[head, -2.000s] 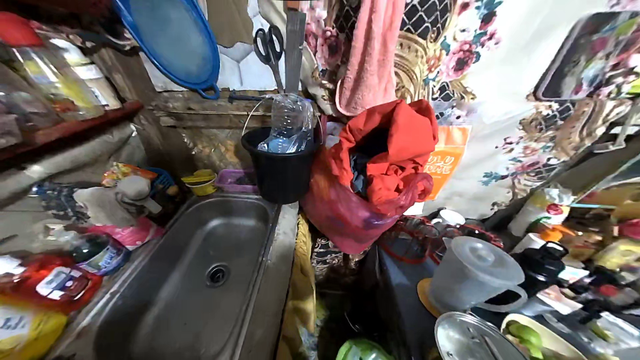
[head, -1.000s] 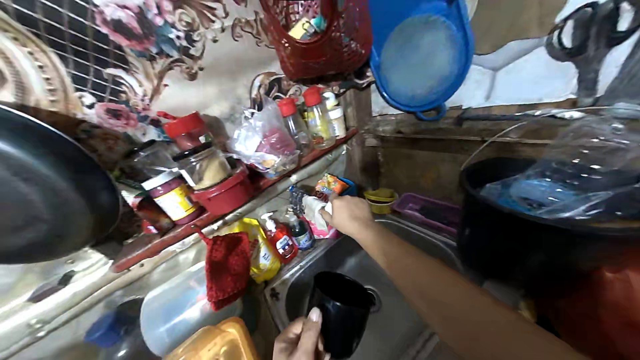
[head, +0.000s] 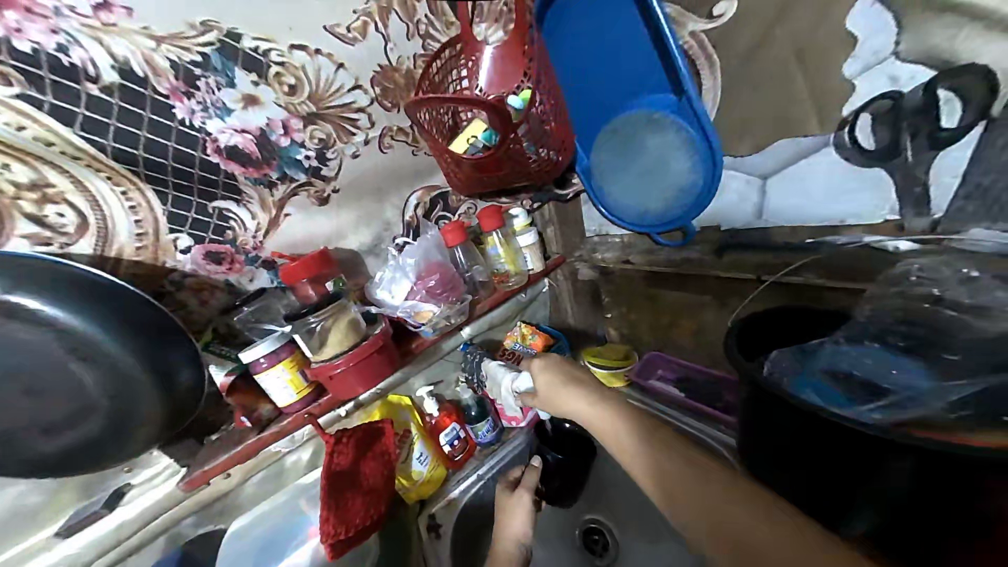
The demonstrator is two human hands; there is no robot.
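Observation:
A black mug (head: 565, 465) is held by my left hand (head: 517, 504) over the metal sink basin (head: 630, 535), left of the drain. Just above the mug, my right hand (head: 563, 386) is closed around a white fitting, perhaps a faucet handle; my fingers hide much of it. A whitish cloth or wrap (head: 504, 386) hangs at that fitting. What looks like a thin stream or spout reaches toward the mug's mouth. Beside the sink's far left corner stand a red pump bottle (head: 450, 429) and a dark pump bottle (head: 480, 417).
A red shelf (head: 402, 354) carries jars and bottles. Above hang a red plastic basket (head: 496, 118) and a blue basin (head: 646, 150). At the right stands a black bucket (head: 850, 465) with clear plastic in it. A frying pan (head: 87, 370) is at the left, near a red knitted cloth (head: 357, 488).
The view has swung left since the oldest frame, where neither hand shows. Since one second ago, my left hand has brought the mug up close beneath my right hand.

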